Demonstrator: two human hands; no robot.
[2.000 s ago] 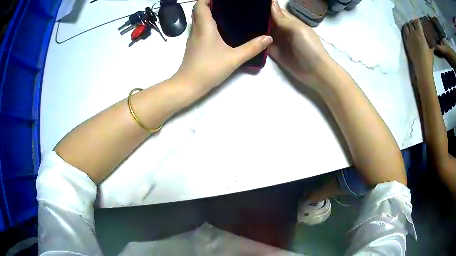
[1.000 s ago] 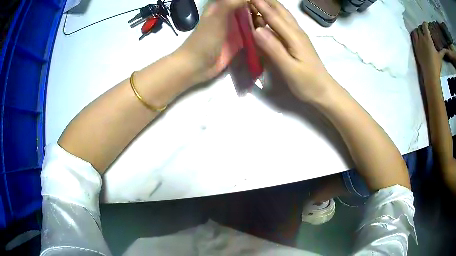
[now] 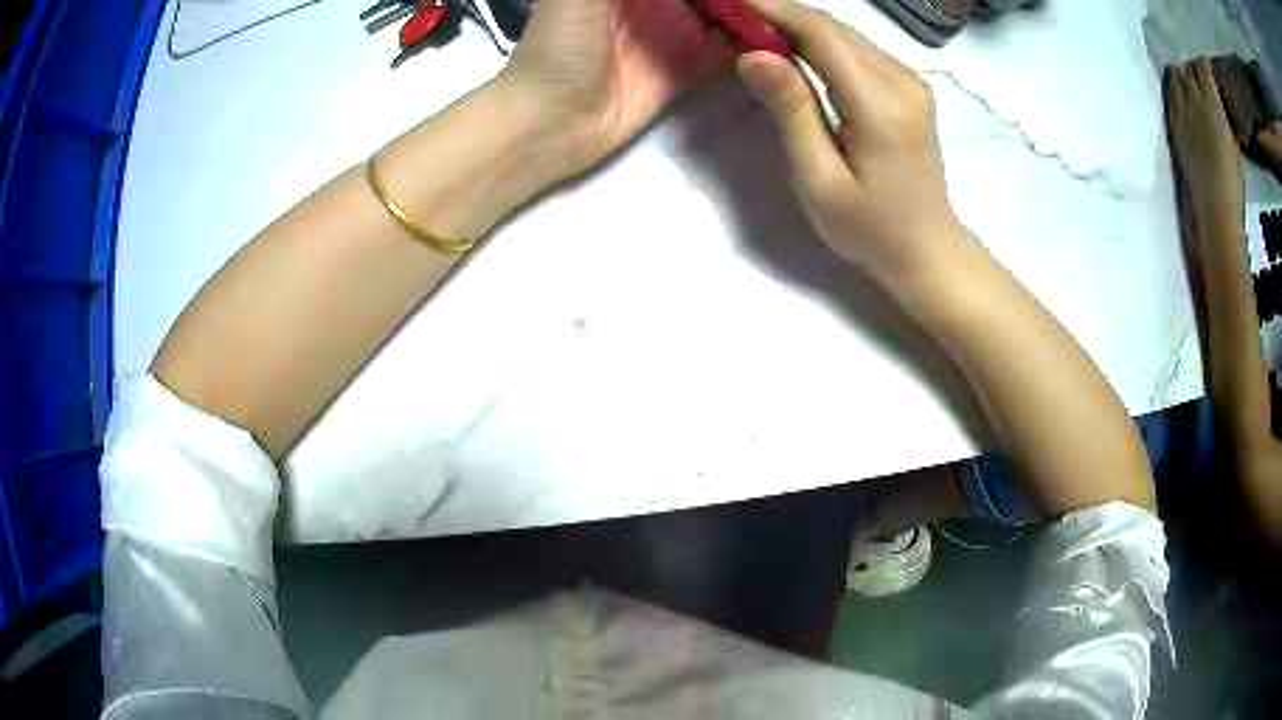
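A smartphone in a red case (image 3: pixel 745 26) is seen edge-on at the top of the view, its far end cut off. My right hand (image 3: pixel 865 134) holds it between thumb and fingers. My left hand (image 3: pixel 598 71) is beside it, palm turned up with a reddish tint. Its fingers are cut off by the top edge, so I cannot tell whether they touch the phone.
Keys with a red tag (image 3: pixel 422 26) lie at the upper left of the marble-pattern table (image 3: pixel 591 380). Dark-edged pieces (image 3: pixel 928 17) are at the top. A blue crate (image 3: pixel 56 310) stands at the left. Another person's arm (image 3: pixel 1223 267) is at the right.
The phone has turned from screen-up to edge-on and moved up towards the top edge. My left palm has turned upward. The keys and pieces sit higher in the view.
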